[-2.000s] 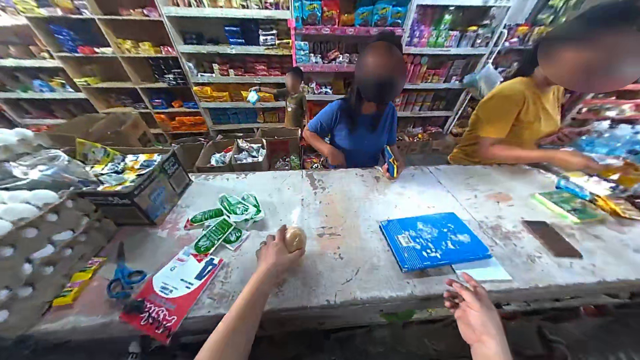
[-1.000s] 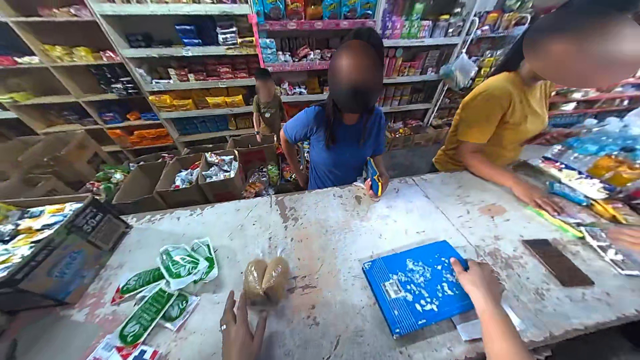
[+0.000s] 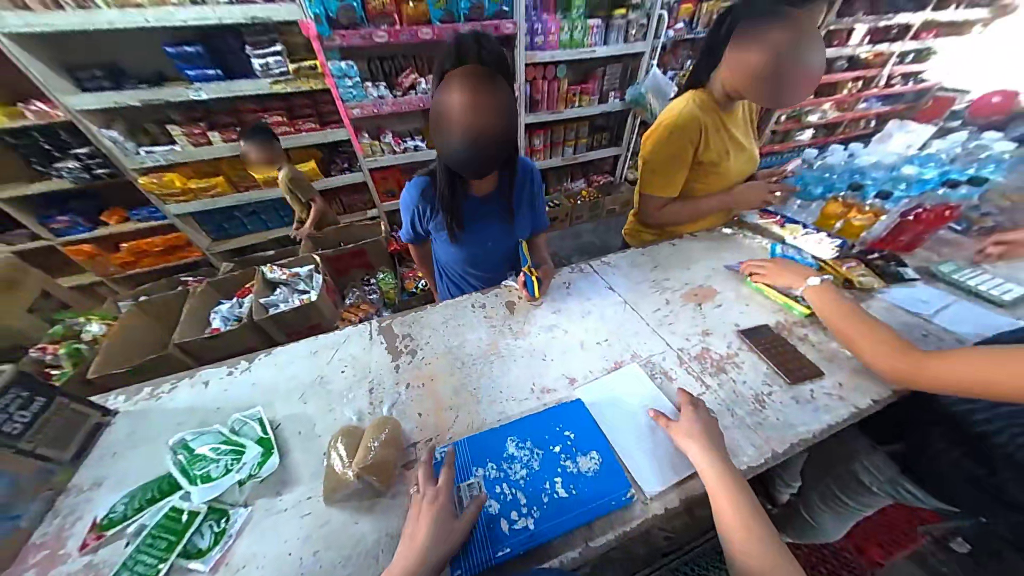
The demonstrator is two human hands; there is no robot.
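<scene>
My left hand (image 3: 438,504) rests with spread fingers on the left edge of a blue book or folder (image 3: 544,484) whose cover has worn white patches. My right hand (image 3: 690,426) lies on the right side of a white sheet of paper (image 3: 632,424), its thumb and fingers apart. The sheet sits beside the blue cover, at its right. Two clear plastic bags of a light brown substance (image 3: 364,460) stand left of the blue cover, close to my left hand. Green and white packets (image 3: 212,460) lie farther left on the worn white counter (image 3: 480,344).
A person in blue (image 3: 480,216) stands across the counter holding a blue and yellow item (image 3: 528,270). A person in yellow (image 3: 704,152) is at the right, near bottles (image 3: 880,184). A co-worker's arm (image 3: 896,344) reaches in past a dark brown slab (image 3: 780,352). Open cartons (image 3: 212,320) stand behind the counter.
My left hand has moved from beside the brown bags onto the blue cover. My right hand has moved from the cover to the white paper, which now shows more. A co-worker's arms have come in at right.
</scene>
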